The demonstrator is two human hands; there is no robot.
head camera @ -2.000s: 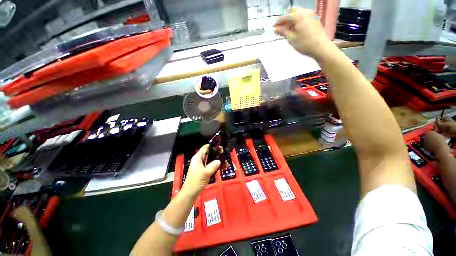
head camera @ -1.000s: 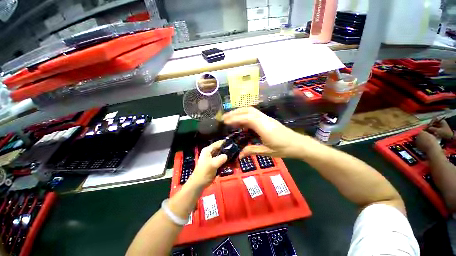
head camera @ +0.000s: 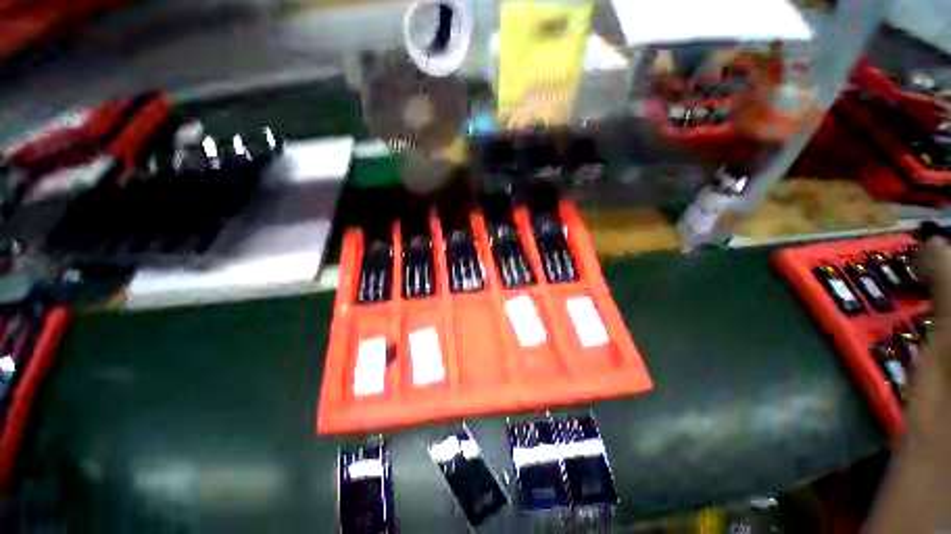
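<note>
The red tray (head camera: 485,388) lies on the dark green bench. Open black flip phones (head camera: 464,261) lie side by side in its upper pockets, keypads towards me. White paper labels (head camera: 425,356) lie in the lower pockets, except the middle one, which is bare. Below the tray, closer to me, lie several black phones: one at the left (head camera: 363,501), one tilted (head camera: 469,482) and two side by side (head camera: 563,464). Neither of my hands is in the picture. The frame is blurred.
A dark phone tray stands on a white board (head camera: 302,209) at the left. Behind are a small fan (head camera: 417,110), a yellow card (head camera: 540,63) and a bottle (head camera: 711,209). Another red phone tray (head camera: 834,313) and another person's blurred arm (head camera: 918,417) are at the right.
Both my hands and the phone they held have left the picture. The view has tipped down, showing more of the phones in front of the tray. The third upper pocket now shows an open phone uncovered.
</note>
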